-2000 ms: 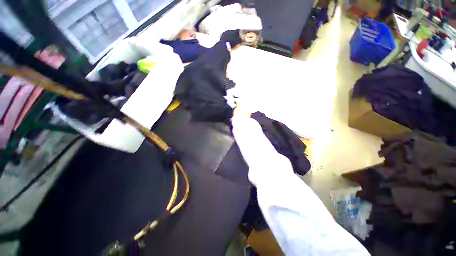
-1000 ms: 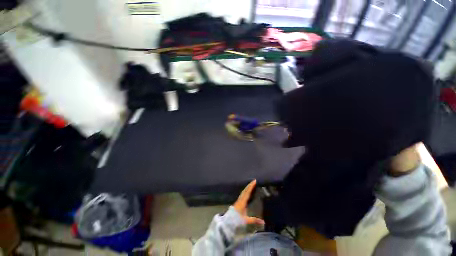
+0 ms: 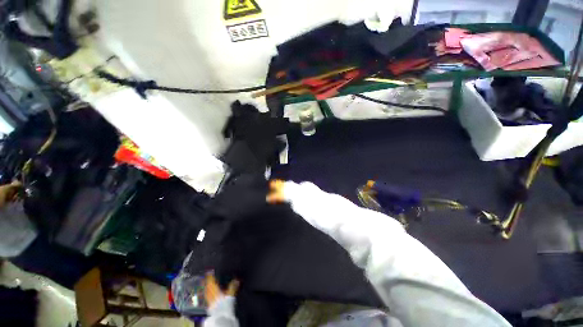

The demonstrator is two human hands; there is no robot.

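A black garment (image 3: 281, 246) lies spread over the left part of the dark pressing table, hard to tell from the table cover. My right hand (image 3: 276, 191) rests on or just over it near the table's left side; its grip is unclear. My left hand (image 3: 220, 290) is at the near left edge beside the black cloth, fingers apart, partly blurred. The steam iron (image 3: 393, 197), with a blue-purple wrapped handle and orange tip, stands at mid-table, right of my right hand, beyond my forearm.
A clear jar (image 3: 307, 121) stands at the back. A white foam box (image 3: 505, 137) with dark scraps is back right, near the tan hose (image 3: 525, 182). Red and pink pieces (image 3: 508, 51) lie on the green-edged shelf. Another person's sleeve (image 3: 14, 227) shows far left, above a wooden stool (image 3: 93, 297).
The view has turned left. The black garment, held up at the right by my right hand a second ago, is down on the table's left part. My right arm now reaches across the table.
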